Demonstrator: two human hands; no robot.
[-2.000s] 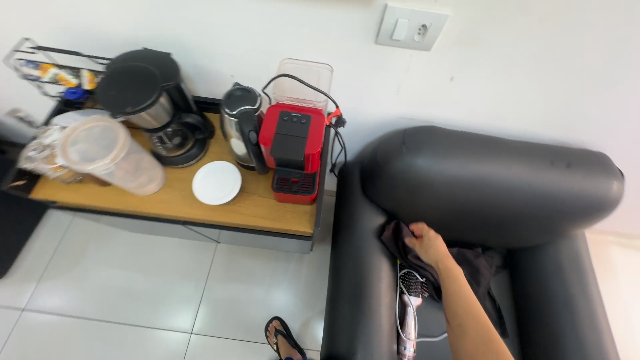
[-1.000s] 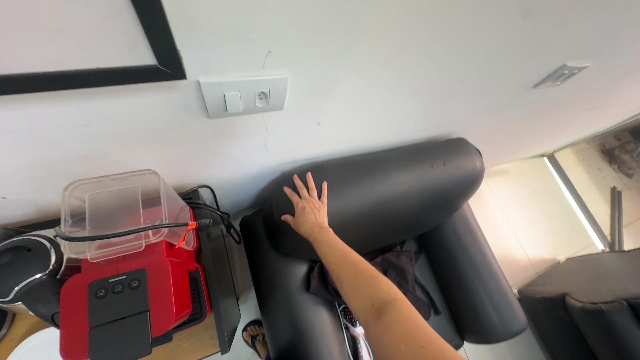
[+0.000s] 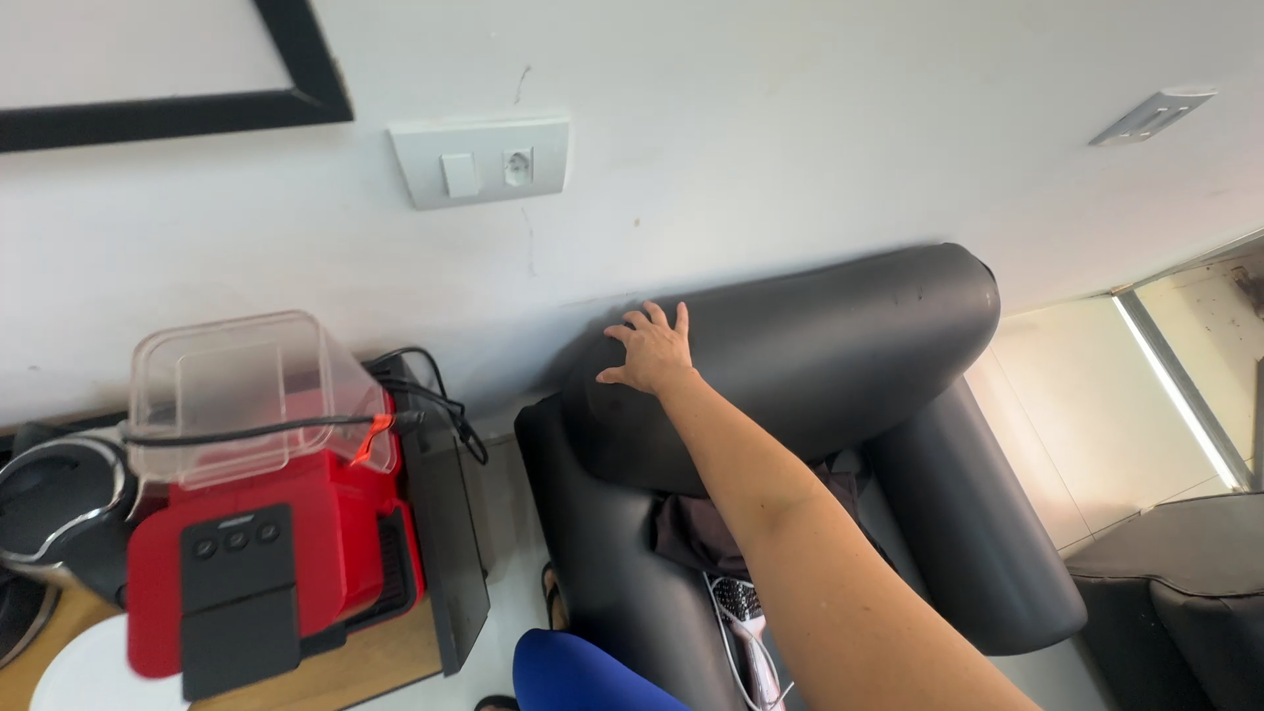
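Observation:
My right hand (image 3: 652, 351) is spread, palm down, at the left end of the backrest of a black armchair (image 3: 810, 336); it holds nothing. The forearm crosses the seat from the lower right. Below it, partly covered by the arm, a dark cloth (image 3: 696, 533) lies bunched on the seat. Beside the cloth is a brush with dark bristles and a pinkish handle (image 3: 762, 657), with a pale cord (image 3: 726, 632) looped about it. My left hand is not in view.
To the left, a red coffee machine (image 3: 346, 543) with a clear plastic container (image 3: 232, 395) stands on a wooden cabinet beside an electric kettle (image 3: 59, 504). A wall switch and socket plate (image 3: 484, 163) is above. Another dark seat (image 3: 1175, 583) is at right.
My right hand has let go of the dark cloth, held two seconds ago, and moved up to the backrest. The view has swung up and to the right.

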